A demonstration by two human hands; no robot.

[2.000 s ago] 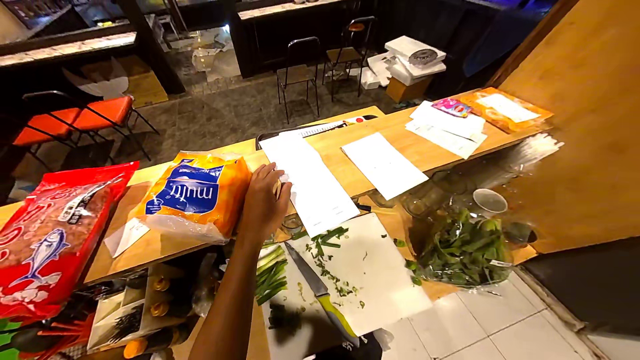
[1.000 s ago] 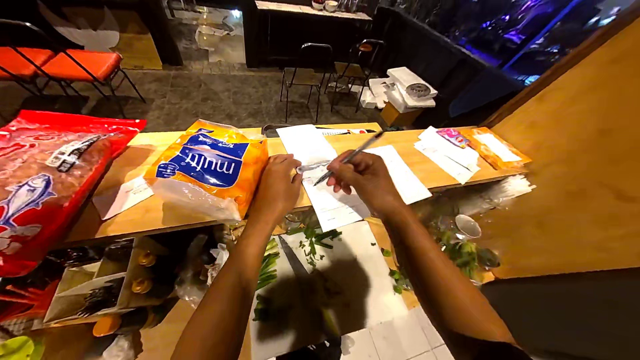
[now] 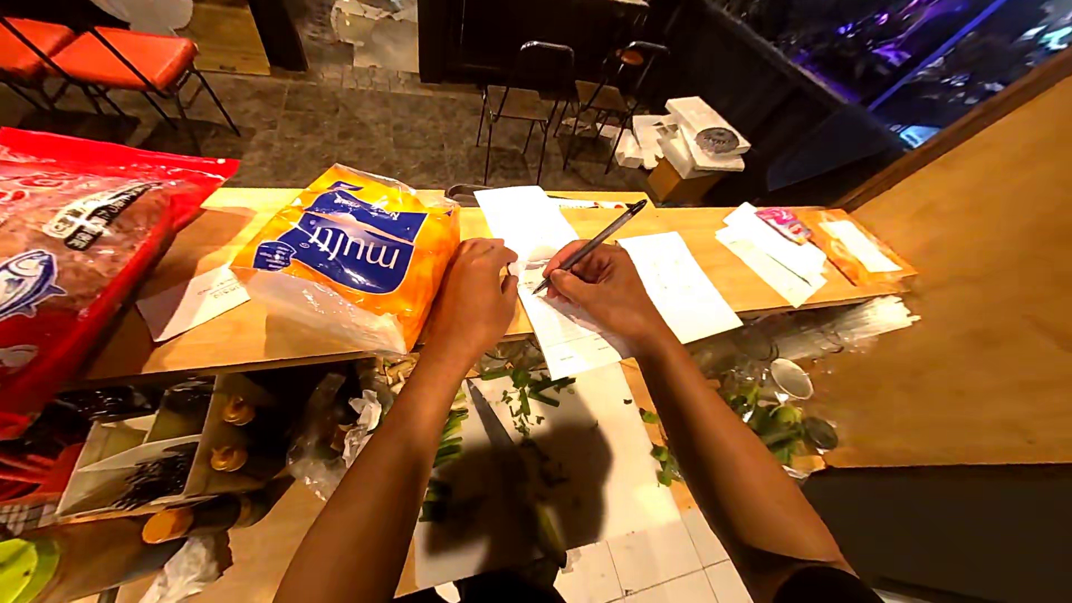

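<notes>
My right hand point(image 3: 605, 289) grips a dark pen point(image 3: 599, 244), its tip down on a long sheet of white paper point(image 3: 523, 222) that bears writing. My left hand point(image 3: 479, 293) rests at the left edge of this sheet, beside an orange and blue plastic package point(image 3: 360, 251); it holds nothing that I can see. Right of my right hand lies a second white sheet point(image 3: 682, 285). Below the ledge, a kitchen knife point(image 3: 494, 414) and chopped green leaves point(image 3: 523, 402) lie on a white cutting board point(image 3: 645, 461), partly in the shadow of my arms.
A large red package point(image 3: 92, 226) stands at the left, over a divided box point(image 3: 126, 469) with bottles. Farther right on the wooden ledge point(image 3: 599, 219) are more papers point(image 3: 770, 255) and an orange packet point(image 3: 863, 251). Leafy greens point(image 3: 775, 427) and a white cup point(image 3: 791, 378) sit below at the right.
Two seconds ago my right hand was out of view; one second ago it was over the sheet with the pen. The pen tip now touches the paper. My left hand stays by the sheet's left edge.
</notes>
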